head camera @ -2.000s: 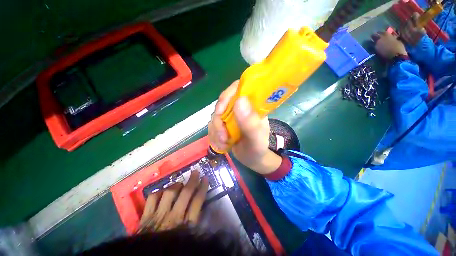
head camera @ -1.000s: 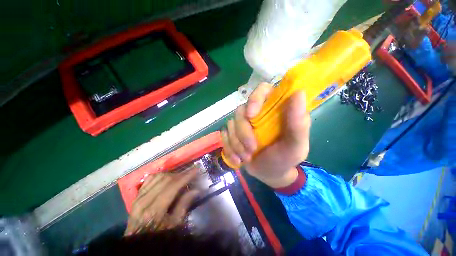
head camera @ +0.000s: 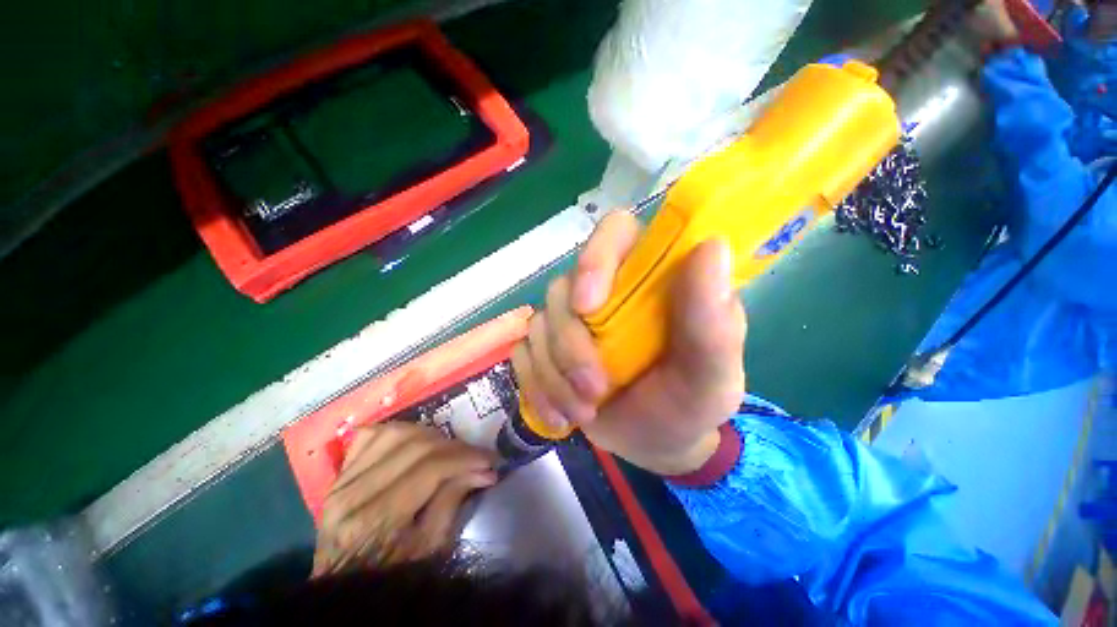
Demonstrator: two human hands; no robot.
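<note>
My right hand [head camera: 649, 355] is closed around the yellow-orange electric screwdriver [head camera: 759, 196]. Its dark tip is down at the circuit board [head camera: 466, 410] of the opened tablet unit. The unit lies in a red-orange foam frame [head camera: 404, 374] and has a large glaring silver plate [head camera: 533, 521]. My left hand [head camera: 398, 496] lies over the frame's left side and the board, its fingertips close to the screwdriver tip. Whether its fingers grip anything cannot be told. A dark blurred shape at the bottom edge hides the unit's lower part.
A second red-orange frame [head camera: 355, 239] with a unit lies on the green conveyor beyond the metal edge [head camera: 282, 404]. A whitish wrapped post [head camera: 680, 74] stands behind the screwdriver. Small loose parts [head camera: 888, 208] lie in a pile at right. Another worker's blue sleeve [head camera: 1060, 233] is at right.
The screwdriver tip has come down from the unit's top right edge to the board beside the silver plate. My left hand's fingers have drawn in. The conveyor frame shows farther right and higher.
</note>
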